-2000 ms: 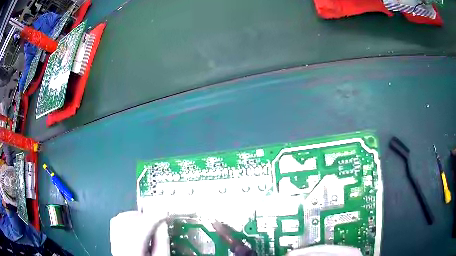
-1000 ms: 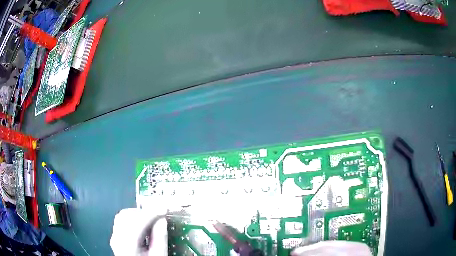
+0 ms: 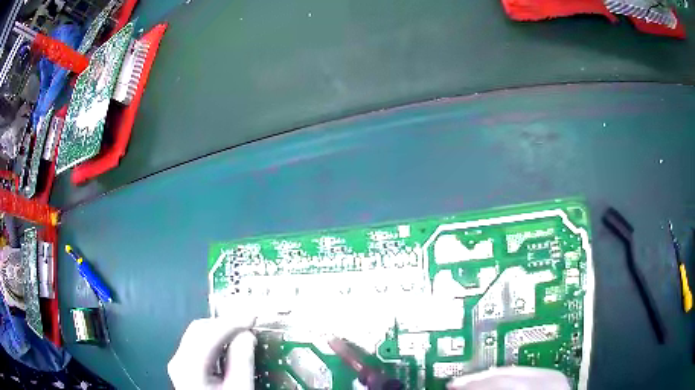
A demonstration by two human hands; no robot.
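Note:
A large green printed circuit board (image 3: 503,293) lies solder side up on the bench, cut off by the bottom edge; its middle is washed out white. My left hand (image 3: 213,354), in a white glove, is at its lower left with fingers pinched on thin solder wire (image 3: 270,327) that reaches over the board. My right hand (image 3: 510,378), also white-gloved, is mostly cut off at the bottom. The dark soldering iron (image 3: 358,364) extends from its side, tip on or just above the board near the wire. The right hand's grip on it is largely out of frame.
Solder wire spool (image 3: 87,326) and blue-handled side cutters (image 3: 93,279) lie at left. A black brush (image 3: 636,274) and yellow-handled pick (image 3: 683,283) lie at right. Beyond the bench edge, another board (image 3: 91,107) rests on a red foam pad (image 3: 141,99); a person's blue sleeve (image 3: 30,343) shows lower left.
The iron has shifted slightly right and down from two seconds ago, and more of the right glove shows. The left hand stays near the same spot. The view has shifted slightly.

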